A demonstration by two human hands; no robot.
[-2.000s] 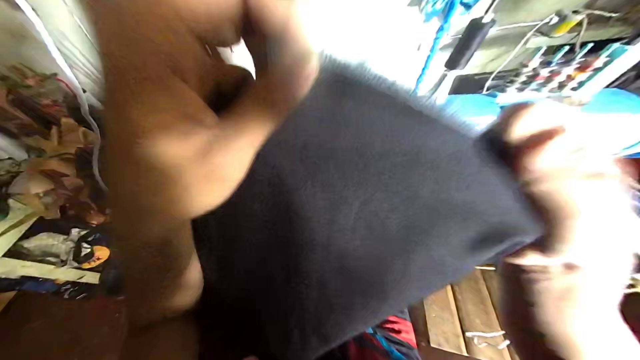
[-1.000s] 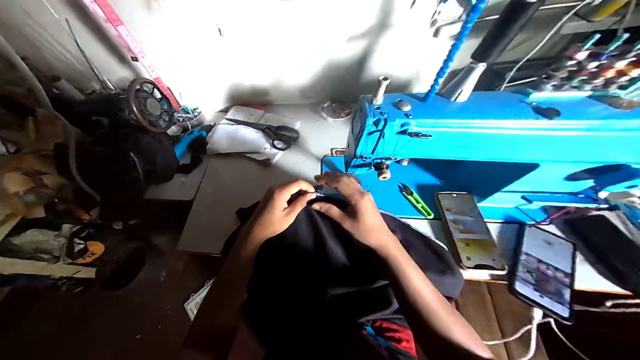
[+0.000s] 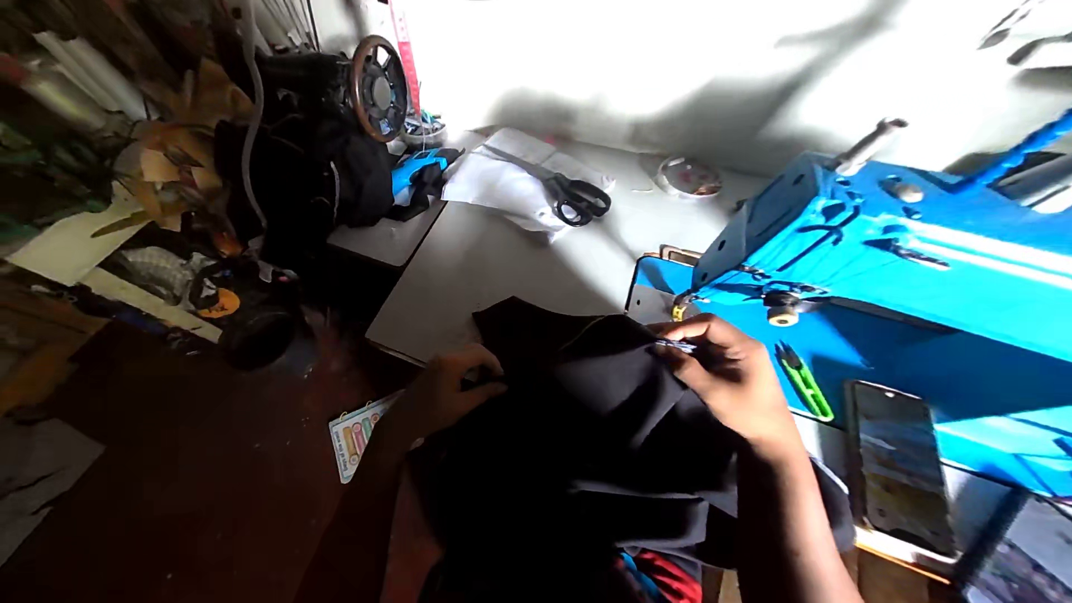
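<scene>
Dark fabric [image 3: 586,444] lies bunched over my lap and reaches up onto the sewing table's edge. My left hand [image 3: 465,385] grips its left side, with the fingers partly hidden in shadow. At the fabric's upper right edge, my right hand [image 3: 724,368] pinches a small piece with a light patterned bit between thumb and fingers. Just beyond that hand stands a blue sewing machine [image 3: 938,260], its needle area partly hidden. Green thread snips [image 3: 804,381] lie on the machine's blue bed, right of my right hand.
Black-handled scissors [image 3: 578,199] rest on white cloth [image 3: 502,184] at the back of the table [image 3: 486,260]. A round dish [image 3: 688,177] sits near the wall. A smartphone [image 3: 903,469] lies at the right. Another machine's handwheel [image 3: 381,88] stands at the back left.
The fabric, held up close to the camera two seconds ago, is now low at the table edge. My hands, together on its edge one second ago, have moved apart.
</scene>
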